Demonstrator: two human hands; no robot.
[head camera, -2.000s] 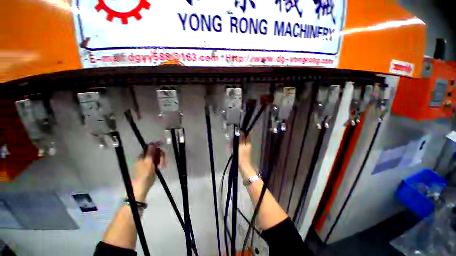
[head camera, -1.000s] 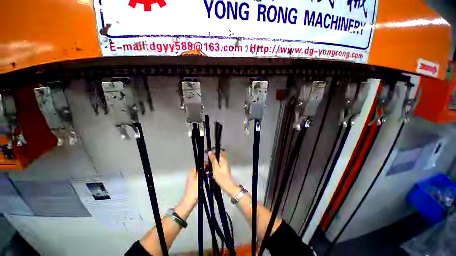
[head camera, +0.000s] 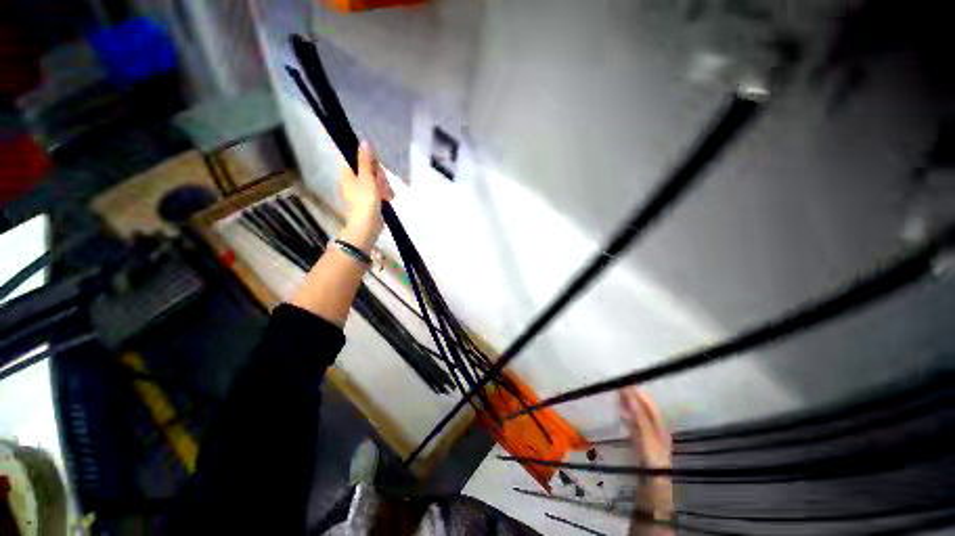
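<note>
My left hand (head camera: 363, 199) is closed around a bunch of long black straps (head camera: 417, 274) near their upper end, with the ends sticking up above the fist. The lower ends hang over an orange part (head camera: 536, 424). My right hand (head camera: 647, 434) is blurred at the lower right, among hanging black straps, with fingers raised; whether it touches one is not clear. Other black straps (head camera: 670, 199) hang from blurred metal clips (head camera: 750, 92) at the upper right.
A long wood-rimmed tray (head camera: 356, 393) with a pale floor and black straps in it lies along the machine's pale wall (head camera: 586, 314). A white-topped table (head camera: 31, 403) with black straps is at the left. A stool (head camera: 225, 124) and a blue bin (head camera: 134, 47) are at the upper left.
The view has turned left and down from the clip row toward the tray. The straps gathered between both hands are now in my left hand alone, and my right hand has come away from them.
</note>
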